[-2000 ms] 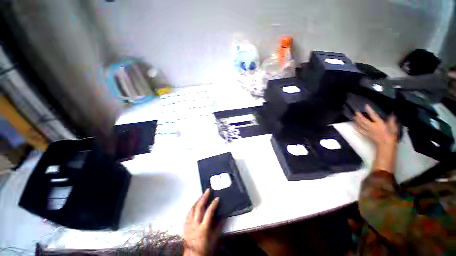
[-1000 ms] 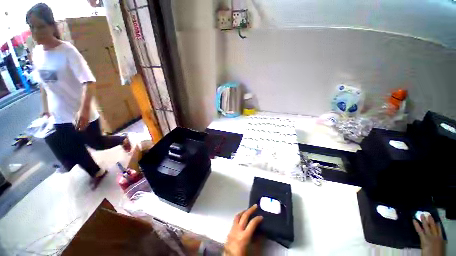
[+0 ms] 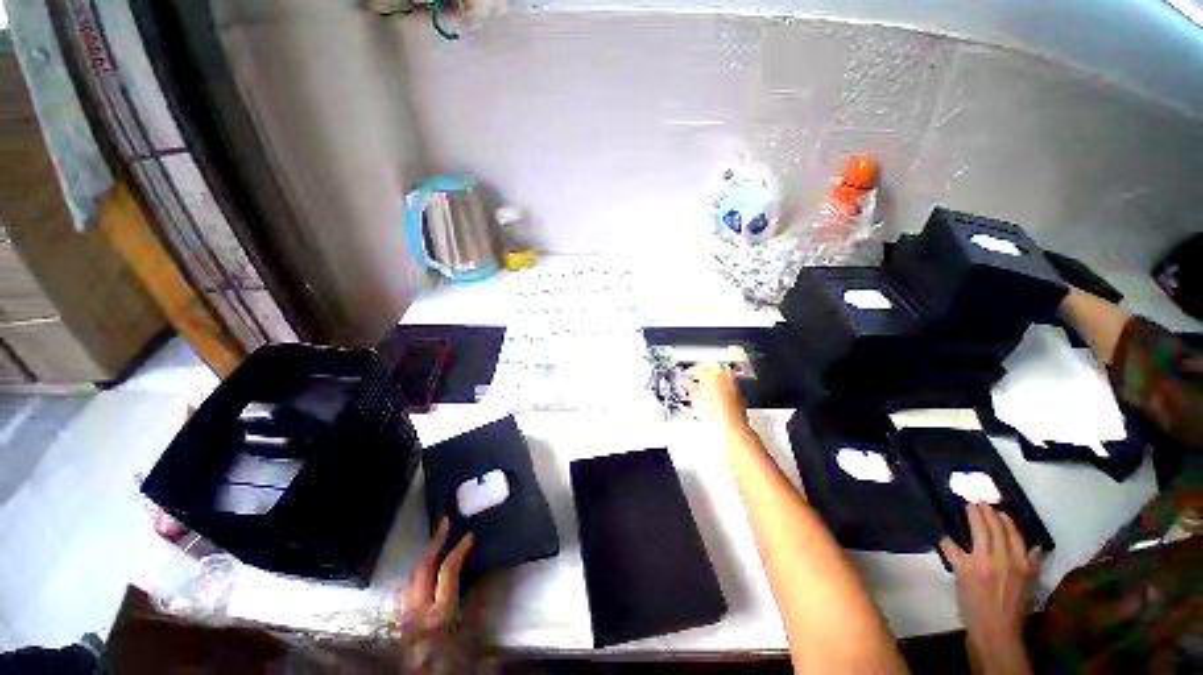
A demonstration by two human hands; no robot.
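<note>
A black box [image 3: 491, 495] with a rounded white item [image 3: 483, 493] lies on the white table. My left hand [image 3: 435, 580] holds its near left edge, partly blurred. A plain black rectangle [image 3: 648, 546], box or lid, lies to its right. My right hand [image 3: 714, 388] is at the silvery tangled parts [image 3: 669, 381] beside a black holder [image 3: 778, 367]; my forearm comes in from the bottom edge. The fingers are blurred, so I cannot tell if they grip a part.
A ribbed black tray stack [image 3: 376, 495] stands left. Black boxes with white items [image 3: 864, 495] stand right. A neighbour in patterned sleeves has one hand [image 3: 996, 567] on a box and one arm [image 3: 1092, 317] reaching towards the stack. A kettle [image 3: 458, 235] and bottle [image 3: 519, 240] stand by the wall.
The box with my left hand has moved left, near the tray stack. A plain black rectangle now lies beside it. My right hand has come into view at the silvery parts. The walking person has left view.
</note>
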